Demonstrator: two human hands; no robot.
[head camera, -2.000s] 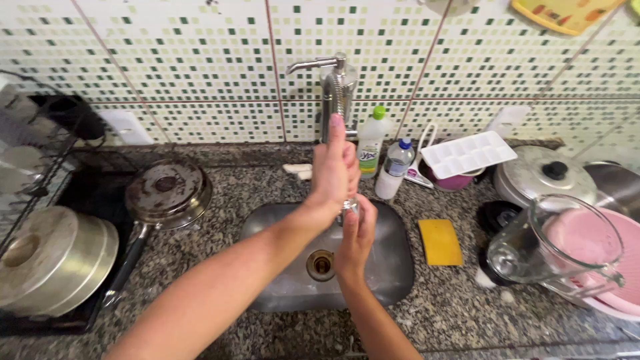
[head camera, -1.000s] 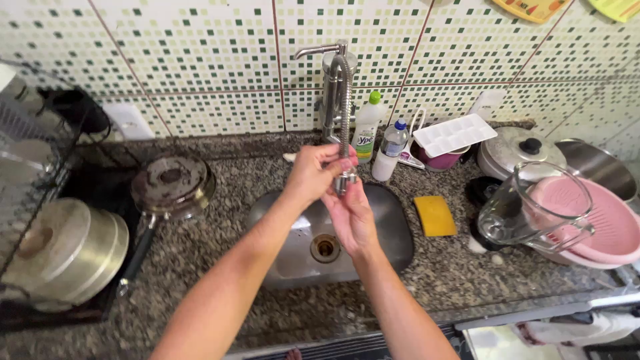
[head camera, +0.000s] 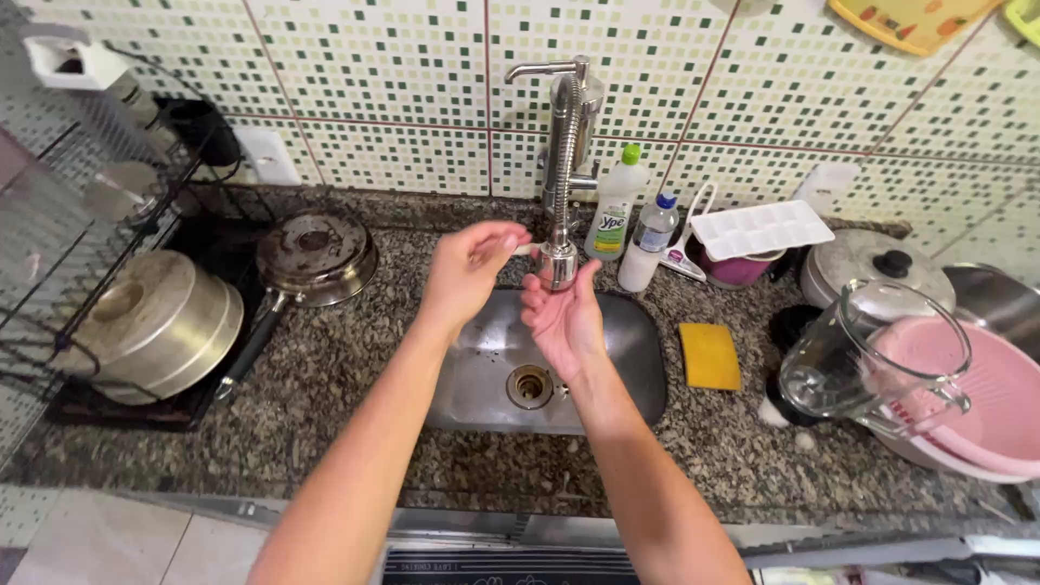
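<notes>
A chrome faucet (head camera: 559, 179) with a coiled spring hose stands behind the steel sink (head camera: 650, 357). Its spray head (head camera: 558, 266) hangs over the sink's back edge. My right hand (head camera: 565, 313) cups the spray head from below, palm up, with fingers and thumb on either side of it. Just left of the spray head is my left hand (head camera: 470, 268), its fingers bent and its thumb towards a small pale piece (head camera: 526, 249) beside the head. Whether the left fingers pinch that piece cannot be told. The drain (head camera: 529, 386) shows between my forearms.
Right of the faucet stand a detergent bottle (head camera: 617, 203), a blue-capped bottle (head camera: 644, 252) and a white ice tray (head camera: 762, 229). A yellow sponge (head camera: 709, 356), a glass jug (head camera: 861, 357) and a pink colander (head camera: 991, 374) are farther right. Left are an upturned pan (head camera: 313, 252) and a pot (head camera: 162, 325).
My left hand was raised on the hose two seconds ago, then came down by the spray head. It is now a little left of the head, while my right hand stays beneath it.
</notes>
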